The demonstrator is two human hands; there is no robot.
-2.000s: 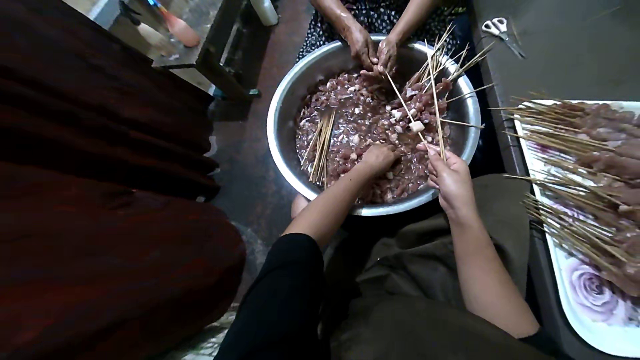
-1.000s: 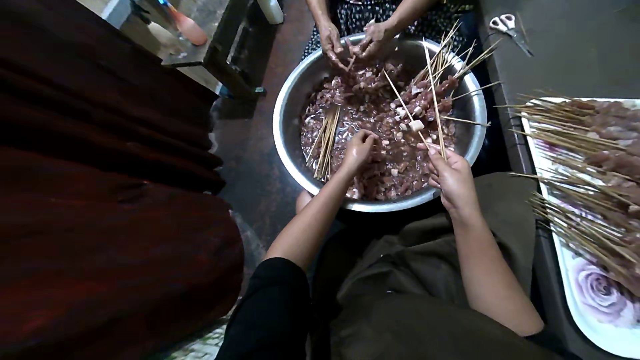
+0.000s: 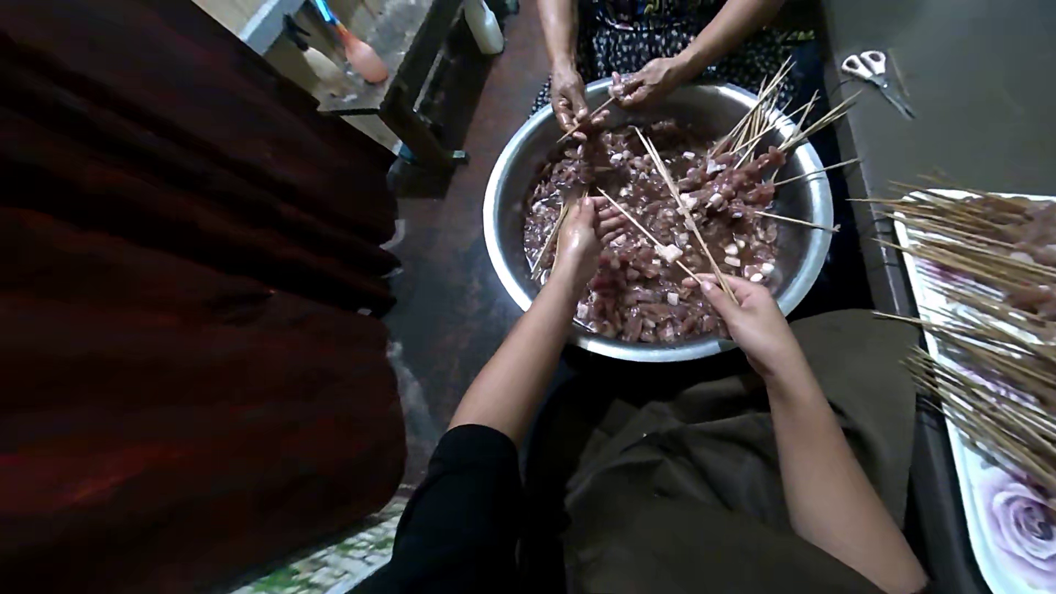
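Note:
My right hand (image 3: pixel 738 309) is closed on wooden skewers (image 3: pixel 681 194) above a large metal basin (image 3: pixel 502 202); one skewer carries a pale chunk (image 3: pixel 669 253). Over the left part of the basin is my left hand (image 3: pixel 584 239), fingers apart; whether a small piece lies in it I cannot tell. Raw meat pieces (image 3: pixel 643 297) in liquid fill the basin. A bundle of bare skewers (image 3: pixel 551 239) lies partly hidden behind my left hand. Loaded meat skewers (image 3: pixel 734 186) lean on the basin's right rim.
Across the basin, another person's hands (image 3: pixel 606 99) hold a thin skewer. Scissors (image 3: pixel 876 78) lie on the dark table at right, beside a floral tray (image 3: pixel 973 528) with many meat skewers. A dark red curtain (image 3: pixel 190 330) hangs left; a low wooden bench (image 3: pixel 412 107) holds bottles.
My left hand has moved from the meat toward the upper left of the basin, near the bare skewers. The other person's hands now hold a thin skewer near the far rim.

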